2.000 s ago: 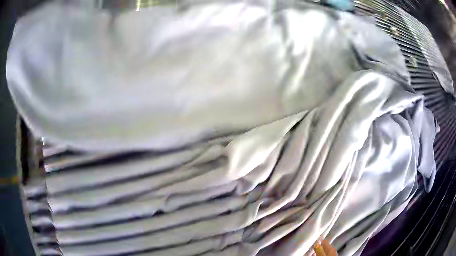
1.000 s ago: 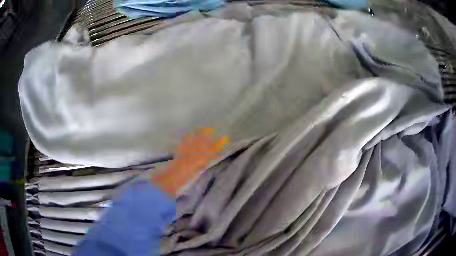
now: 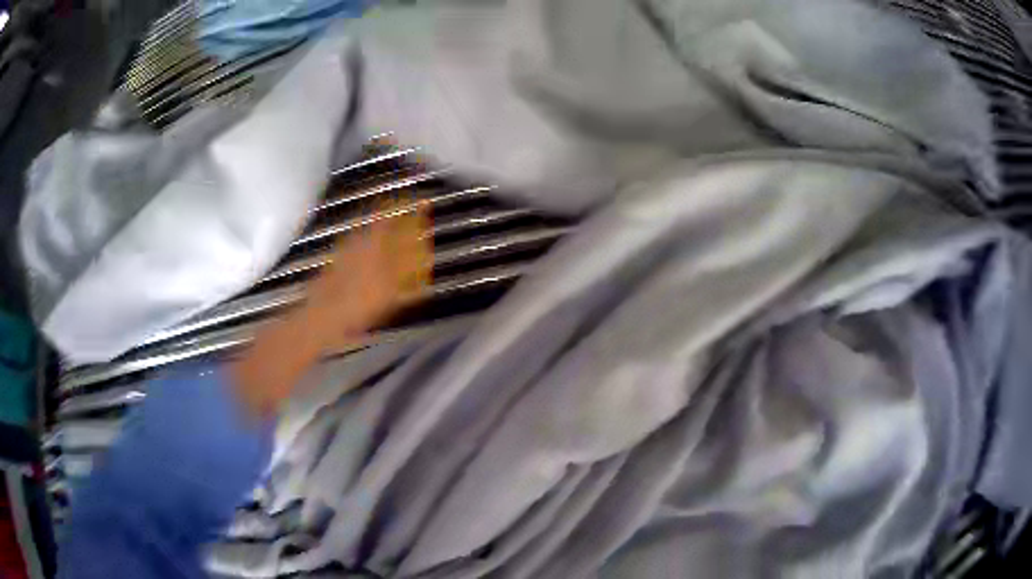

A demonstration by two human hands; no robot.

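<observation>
My left hand point(image 3: 345, 300), in a blue sleeve from the lower left, is blurred over the bare bars of the slatted rack point(image 3: 487, 243). Its fingers are too smeared to tell open from closed, and no cloth shows in it. The pale grey cloth point(image 3: 475, 102) lies beyond the hand, with a white flap point(image 3: 226, 226) folded over at the left. Nearer, the gathered grey folds point(image 3: 588, 396) run from the lower left to the upper right. My right hand is out of the picture.
A light blue cloth point(image 3: 266, 25) lies on the bars at the upper left. More bars show at the upper right. A teal object point(image 3: 16, 368) and a red one point(image 3: 23, 520) stand at the left rim, beside the rack.
The far cloth's near edge has moved back and folded over at the left, baring dark gaps and shiny bars. My left hand has moved left and a little away from me.
</observation>
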